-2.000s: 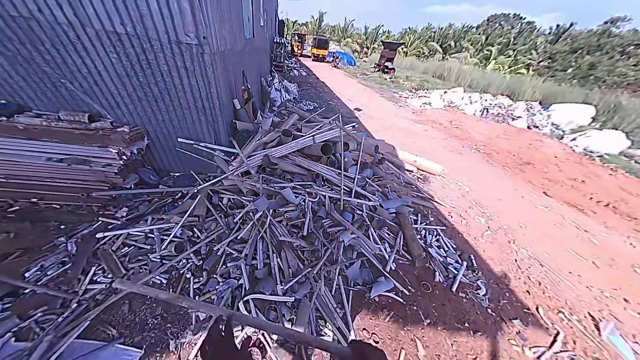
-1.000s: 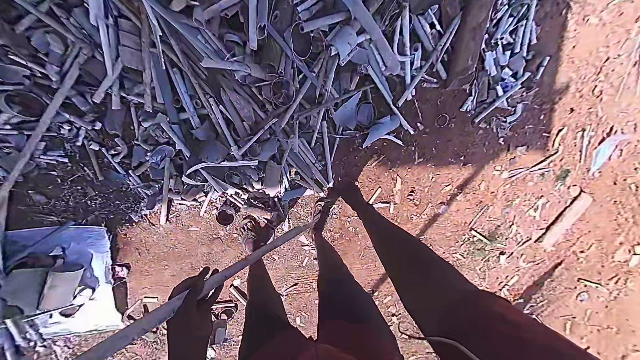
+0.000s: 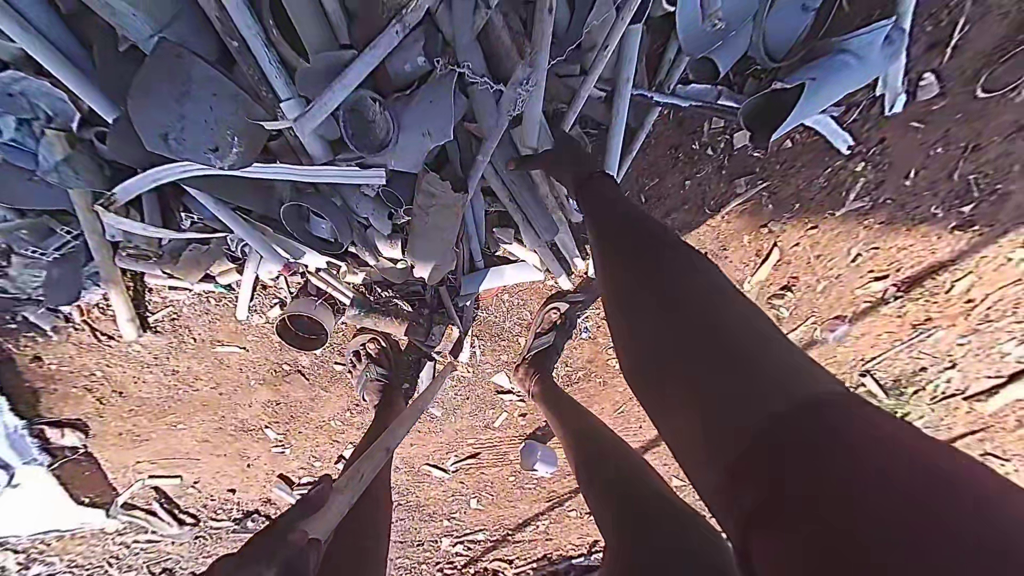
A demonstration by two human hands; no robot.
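Note:
My left hand (image 3: 280,532) grips a long wooden-handled tool (image 3: 384,448) low at the lower left; its far end reaches the near edge of the scrap pile and is partly lost among the debris. My right arm extends forward, with my right hand (image 3: 566,162) at long pieces of plastic pipe (image 3: 540,72) on the pile. The fingers are dark and blurred, so whether they grip a piece is unclear. A short brown pipe ring (image 3: 305,324) lies on the soil at the pile's edge. A curved white strip (image 3: 248,172) rests on the scrap to the left.
The heap of cut pipes and curved sheet pieces (image 3: 196,104) spans the top. My sandalled feet (image 3: 548,332) stand close to its edge. A white sack or sheet (image 3: 48,504) lies at the lower left. Small fragments and a white piece (image 3: 538,458) are scattered on reddish soil.
The view has turned down and come closer to the pile. My right hand now reaches onto the pile's front pieces. The tool stays in my left hand.

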